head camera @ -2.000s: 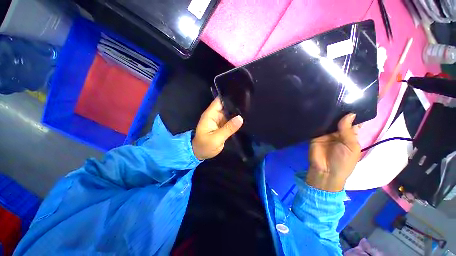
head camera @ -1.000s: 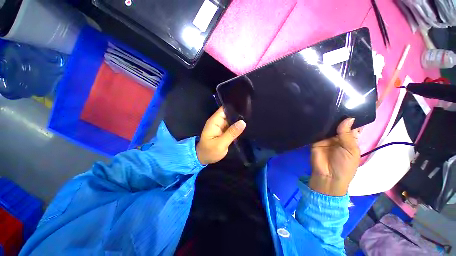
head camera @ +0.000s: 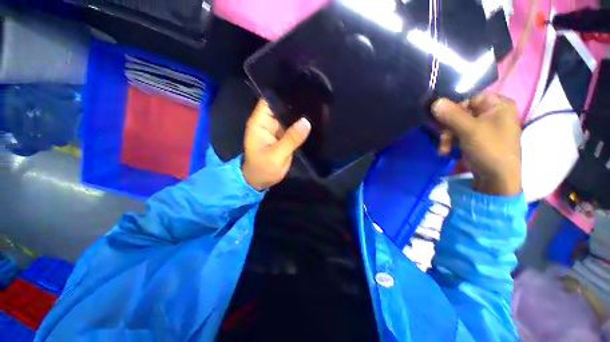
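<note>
A glossy black tablet (head camera: 368, 87) is held up in front of me, tilted, with bright lamp reflections across its upper right part. Its upper edge is cut off by the picture's top. My left hand (head camera: 271, 143) grips its lower left edge, thumb on the glass and fingers behind. My right hand (head camera: 485, 137) holds its lower right edge, thumb and fingertips at the rim. The picture is somewhat blurred. Whether the tablet is open at any edge cannot be told.
A blue bin (head camera: 100, 133) with white slips and a red bottom stands at left. A second black tablet (head camera: 160, 17) lies at upper left. The pink mat (head camera: 267, 15) is behind. A white sheet (head camera: 558, 153) and dark cable are at right. Another blue bin (head camera: 401, 180) is below the tablet.
The tablet has moved up and left in the picture. My right hand has shifted its grip, with its fingers now more curled at the edge. The view has also shifted.
</note>
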